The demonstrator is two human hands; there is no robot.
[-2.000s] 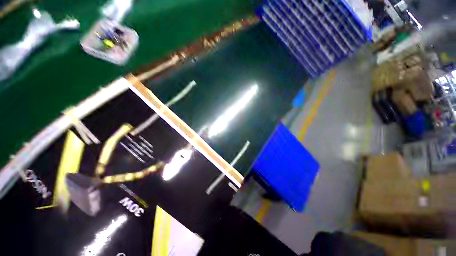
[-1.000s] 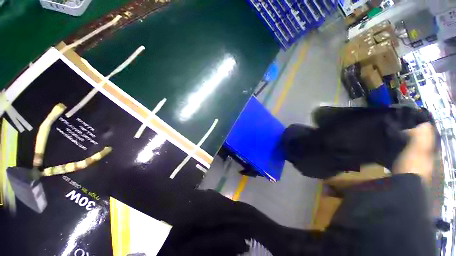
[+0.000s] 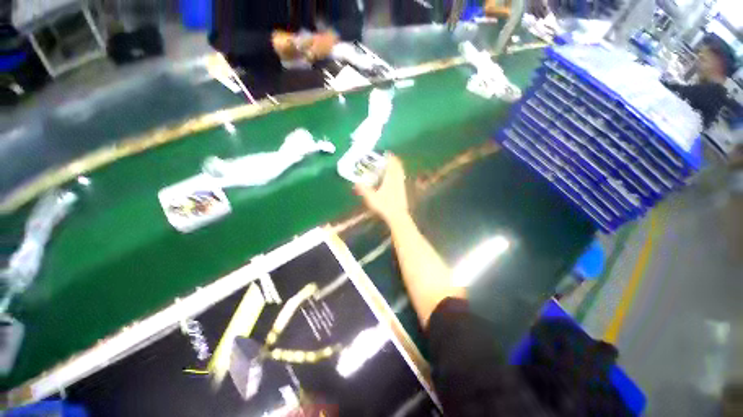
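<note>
My right hand (image 3: 389, 189) reaches from the lower right over the green belt. Its thumb and fingers are around the near right edge of a white electronic unit (image 3: 361, 166), with a clear plastic bag (image 3: 373, 118) trailing behind it. A blurred reddish patch at the bottom edge may be part of my left hand; I cannot tell its state. Pliers with a dark head (image 3: 245, 368) and two yellow handles lie spread on the black printed mat (image 3: 171, 366). Another unit (image 3: 195, 204) with its bag (image 3: 265, 165) lies on the belt to the left.
Blue slatted trays (image 3: 599, 138) are stacked at the right. Another person's hands (image 3: 305, 45) are across the belt. More bags (image 3: 489, 75) lie at the far right and left of the belt. A blue panel (image 3: 627, 391) stands beside the bench. A person is at the far right.
The view has swung left and up to the belt. My right hand now reaches out and is on a unit. The pliers still lie on the mat.
</note>
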